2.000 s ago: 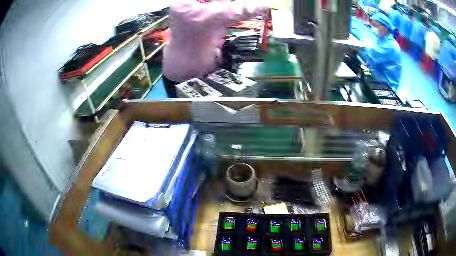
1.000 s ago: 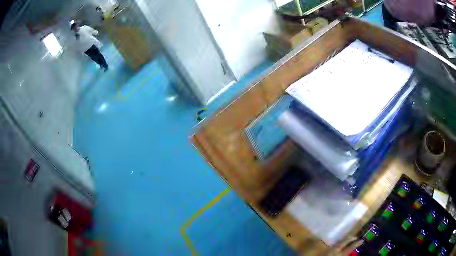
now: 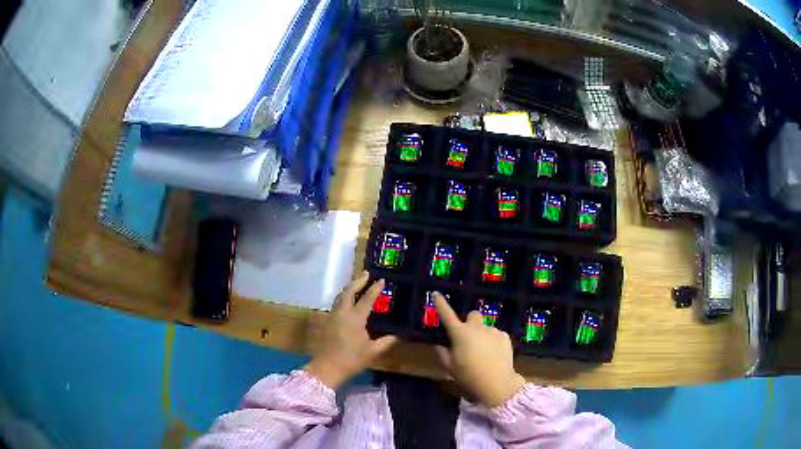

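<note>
Two black foam trays lie one behind the other on the desk, the rear tray point(image 3: 479, 181) and the front tray point(image 3: 470, 289). Each has two rows of five pockets holding small square units with lit red or green blocks. My left hand point(image 3: 349, 338) is at the front tray's left end, fingers spread, fingertips by the front-left unit point(image 3: 382, 299). My right hand point(image 3: 479, 351) is in front of the same tray, its index finger extended to the second front-row unit point(image 3: 431, 312). Neither hand holds anything. Whether the fingertips touch the screens, I cannot tell.
A dark phone point(image 3: 213, 270) and white paper point(image 3: 303, 260) lie left of the trays. Papers point(image 3: 215, 66) top blue folders at the rear left. A plant pot point(image 3: 437, 63) stands behind. A bagged device point(image 3: 718, 279) and small black part point(image 3: 684, 296) lie right.
The view has swung from the floor and desk's left side back over the trays. Both my hands are now in view at the front tray.
</note>
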